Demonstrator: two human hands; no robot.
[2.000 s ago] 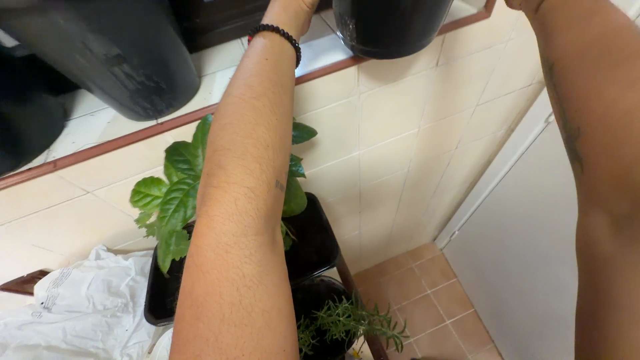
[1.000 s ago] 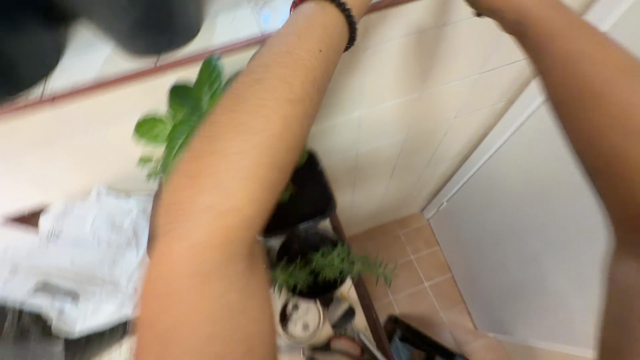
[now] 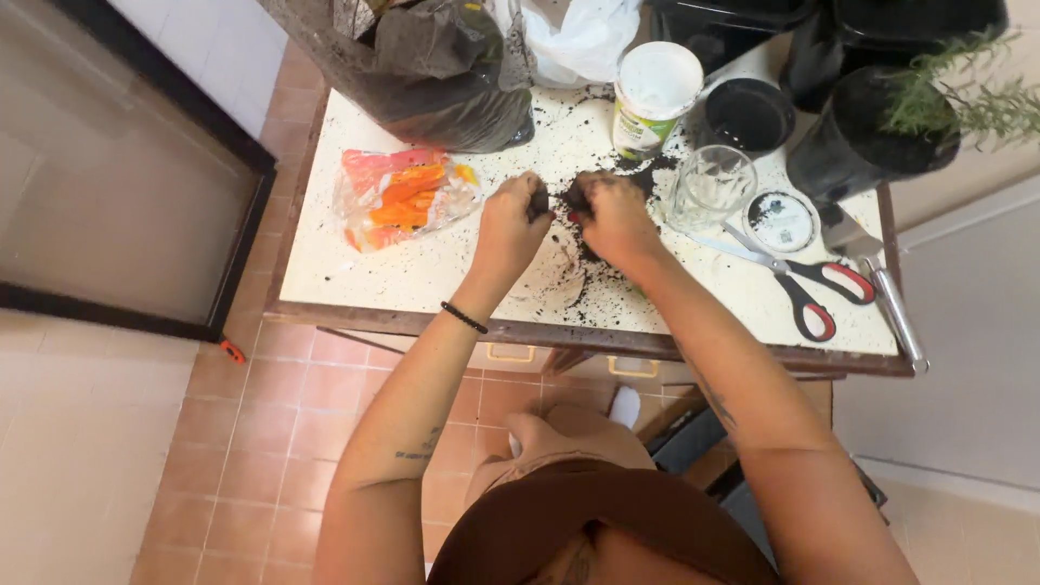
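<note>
My left hand (image 3: 516, 213) is over the white tabletop with curled fingers and dark soil about the fingertips. Close on its right, my right hand (image 3: 613, 218) bends its fingers down at a patch of dark potting soil (image 3: 597, 272) scattered on the table. Whether either hand grips soil cannot be told. A crumpled clear bag with orange and pink print (image 3: 406, 195) lies left of my left hand. Beyond my right hand stands a white plastic tub (image 3: 658, 81), with a clear glass jar (image 3: 713, 187) nearer. Scissors with black and red handles (image 3: 784, 266) lie to the right.
A large soil bag (image 3: 447, 81) and a white plastic bag (image 3: 581, 36) stand at the back. Black pots (image 3: 747, 118), a potted rosemary-like plant (image 3: 934, 93), a soiled round lid (image 3: 780, 221) and a metal-handled tool (image 3: 898, 313) occupy the right side. The table's dark front edge (image 3: 601, 340) is before me.
The view has swung from the tiled ledge and leafy plant to the tabletop. My hands, earlier up by the ledge and partly out of frame, are now together over the scattered soil.
</note>
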